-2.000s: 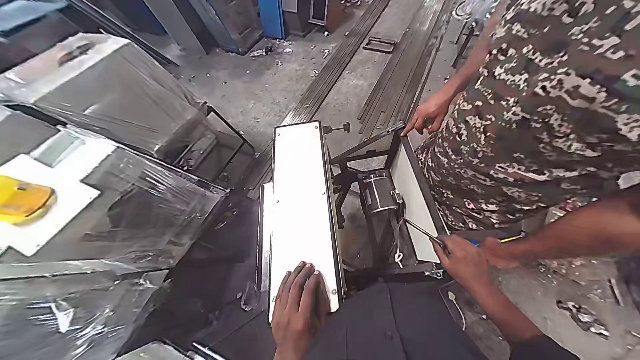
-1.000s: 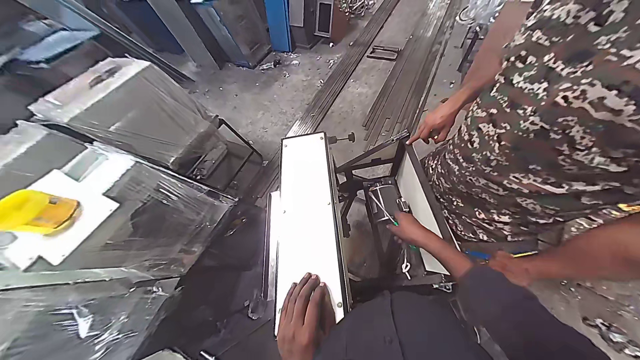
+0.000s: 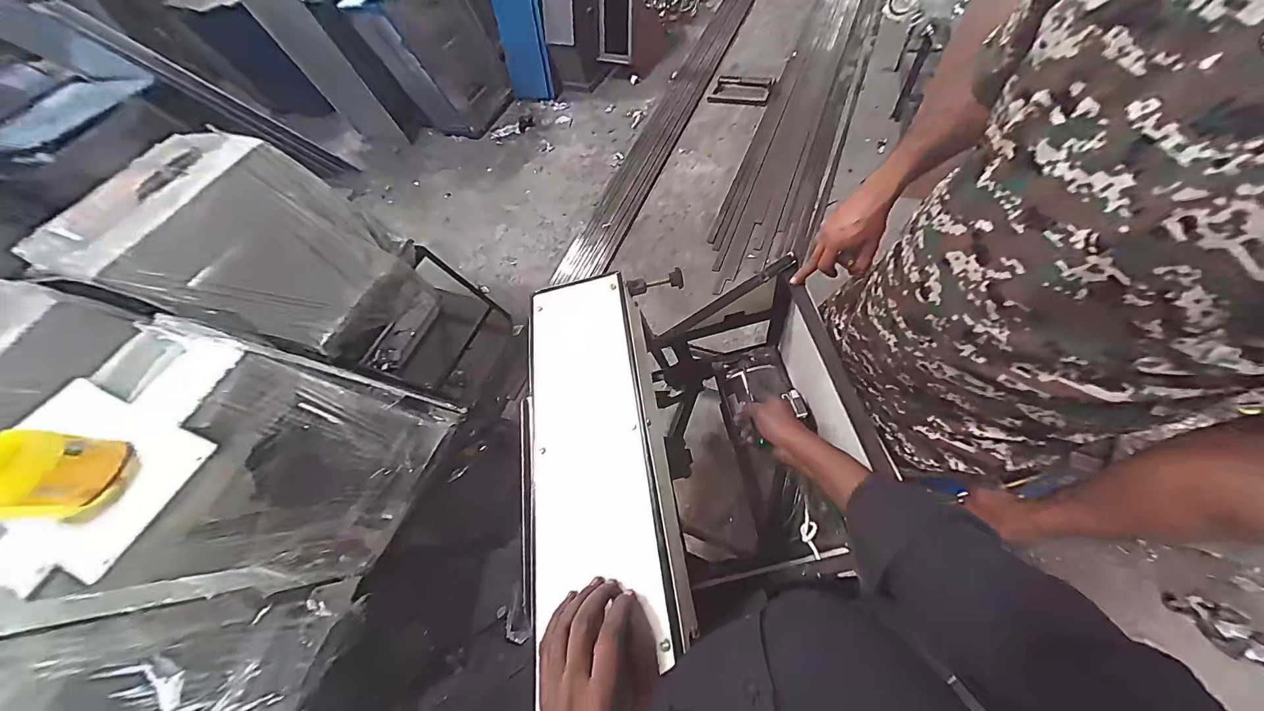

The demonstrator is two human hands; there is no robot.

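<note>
My left hand [image 3: 597, 642] rests flat on the near end of a long white panel [image 3: 592, 425] with screws along its edges. My right hand [image 3: 775, 425] reaches down into the black metal frame [image 3: 834, 365] beside the panel, at an electric motor [image 3: 755, 370] inside it. Blur and the hand's angle hide the fingertips, so what they hold cannot be told. A threaded knob [image 3: 671, 279] sticks out from the panel's far end. A white cord [image 3: 809, 533] hangs near the frame's close side.
A co-worker in camouflage clothing [image 3: 1086, 247] stands at the right, one hand [image 3: 844, 237] on the frame's far corner. Plastic-wrapped boxes [image 3: 247, 237] stand at the left, with a yellow object [image 3: 64, 474] on a white sheet. Long metal bars [image 3: 662, 148] lie on the floor beyond.
My right hand has moved from the frame's near right side, where it held a thin tool, to the motor inside. My left hand stays on the panel.
</note>
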